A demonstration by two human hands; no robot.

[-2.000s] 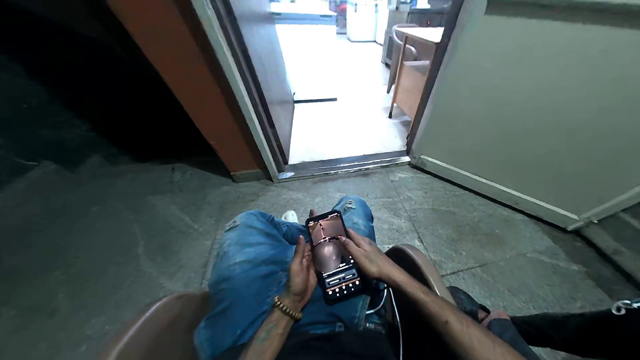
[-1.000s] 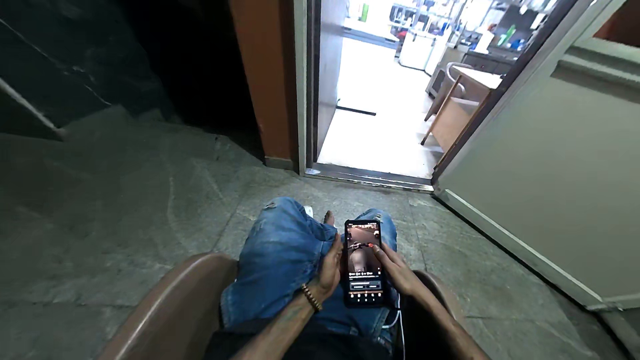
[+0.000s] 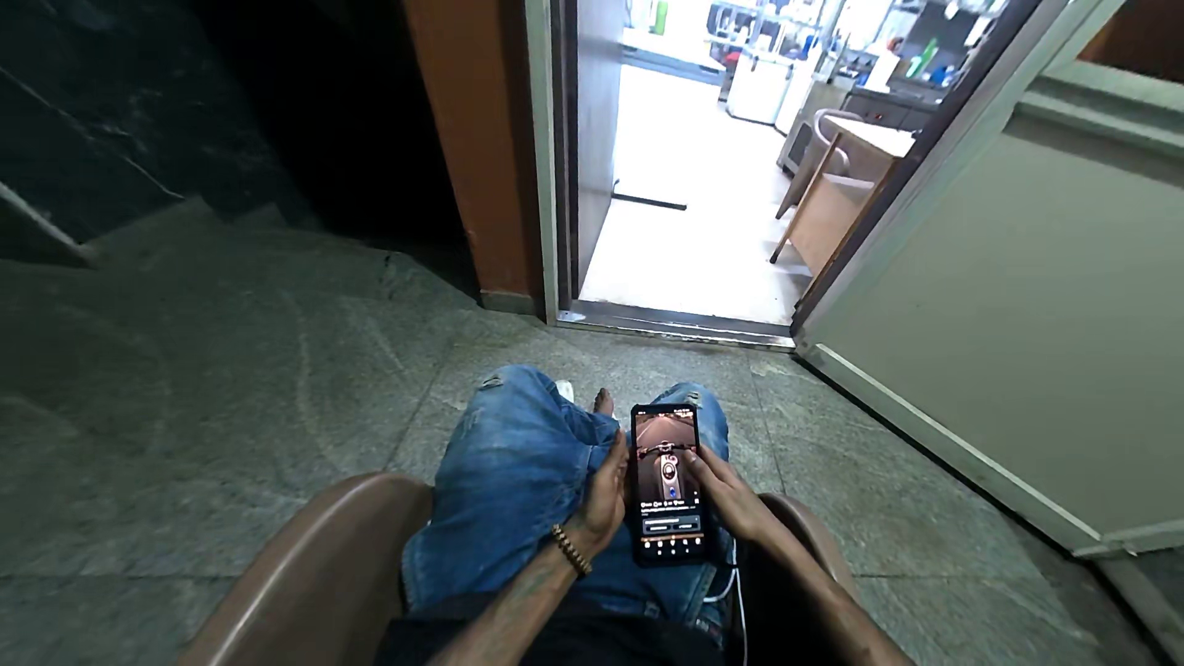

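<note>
A black smartphone (image 3: 668,486) with its screen lit stands between my hands, above my lap in blue jeans (image 3: 518,453). My left hand (image 3: 603,490), with a beaded bracelet (image 3: 571,549) at the wrist, supports the phone along its left edge. On the right edge lies my right hand (image 3: 726,495), its thumb over the screen. The fingers behind the phone are hidden. A white cable (image 3: 740,601) hangs below the phone's right side.
Brown chair armrests (image 3: 314,555) flank my legs on a grey stone floor (image 3: 925,499). Ahead, an open doorway with a metal threshold (image 3: 680,324) shows a bright room with a wooden table (image 3: 837,203) and a chair (image 3: 832,129). An orange-brown pillar (image 3: 481,166) stands left of the door.
The phone's screen shows a different picture from both earlier frames. Both hands stay at the phone. The view has turned somewhat since the first frame.
</note>
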